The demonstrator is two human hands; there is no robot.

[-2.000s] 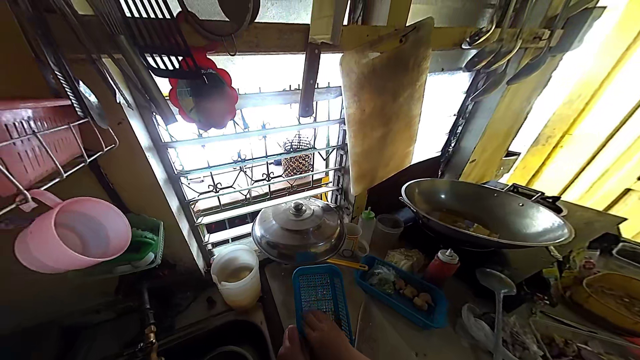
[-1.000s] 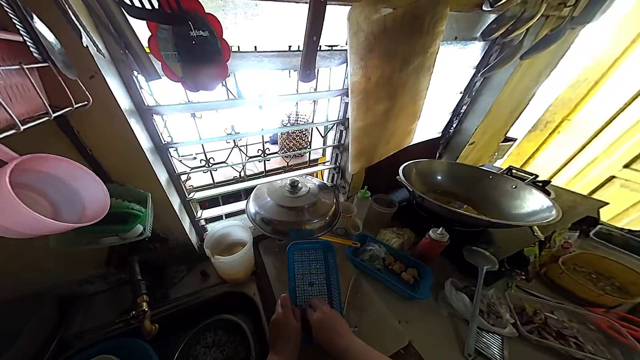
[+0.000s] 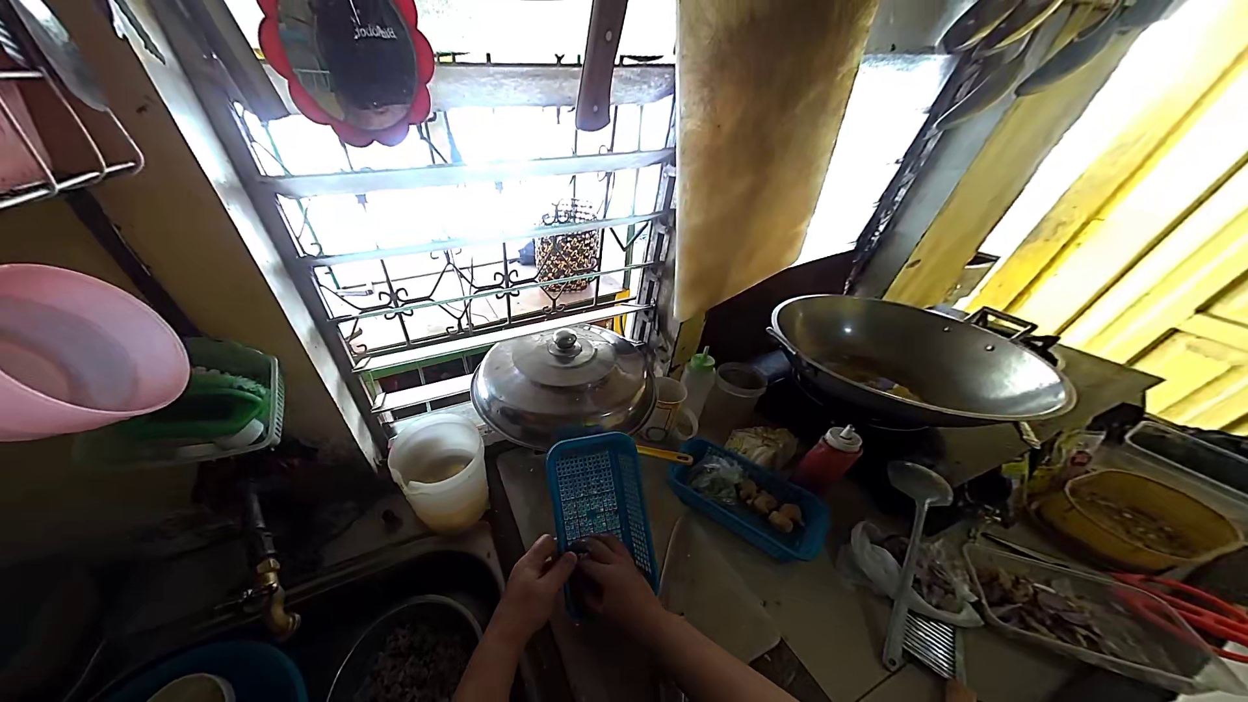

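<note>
A blue plastic basket (image 3: 597, 487) with a perforated bottom lies on the counter, against the domed metal lid. Over its near end my left hand (image 3: 538, 582) and my right hand (image 3: 616, 577) meet, fingertips together around something small and dark that they mostly hide. Just right of them is a light cutting board (image 3: 707, 595). A second blue basket (image 3: 804, 541) holds a plastic bag and several brownish pieces, with a yellow-handled tool at its left edge.
The metal lid (image 3: 546, 385) and a white bucket (image 3: 439, 478) stand by the louvred window. A large wok (image 3: 926, 366) sits at the right, with a ladle (image 3: 916, 546) and a plastic tray of chopped food (image 3: 1082, 614) before it. At lower left is a sink with a metal bowl (image 3: 414, 648).
My left hand has come up from the basket's lower left to meet my right hand over its near end. The view has shifted somewhat.
</note>
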